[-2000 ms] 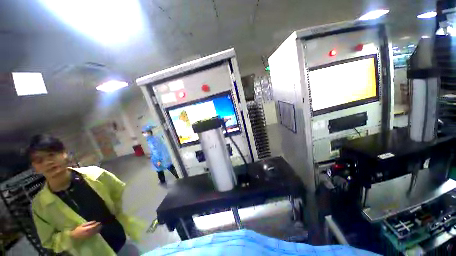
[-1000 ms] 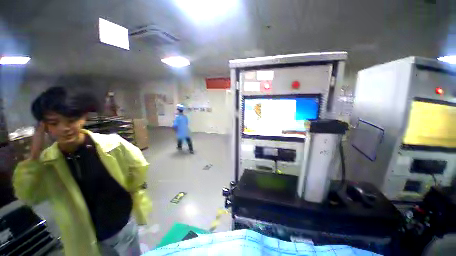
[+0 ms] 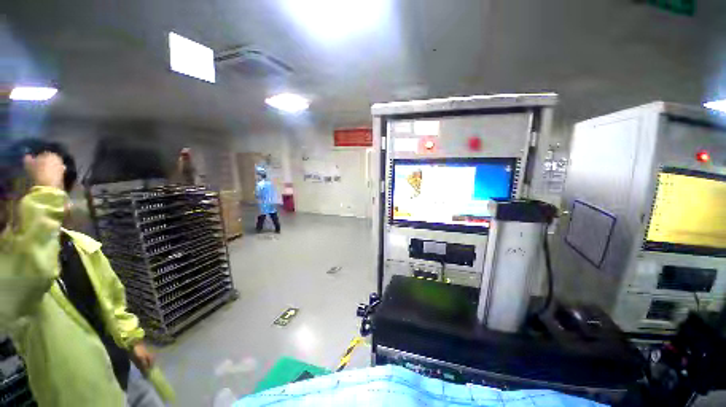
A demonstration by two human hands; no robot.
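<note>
Neither of my hands is in the picture; only my blue checked smock shows at the bottom edge. Nearest in front of me is a black press head [image 3: 438, 306] with a fat pale grey cylinder [image 3: 509, 274] standing upright on it, with handwritten marks. What lies under the press head is cut off by the bottom edge. Behind it stands a tall grey test cabinet [image 3: 545, 131] with a lit monitor [image 3: 446, 191].
A person in a yellow-green smock [image 3: 60, 318] stands close at the left. Behind is a board rack [image 3: 171, 254]. A person in blue [image 3: 267, 199] is farther off. A green table corner [image 3: 288, 372] shows at the bottom. A second test cabinet [image 3: 609, 215] is right.
My view has turned left from the second cabinet. The person in yellow-green has moved to the left edge, uncovering the board rack. The person in blue has moved a little left.
</note>
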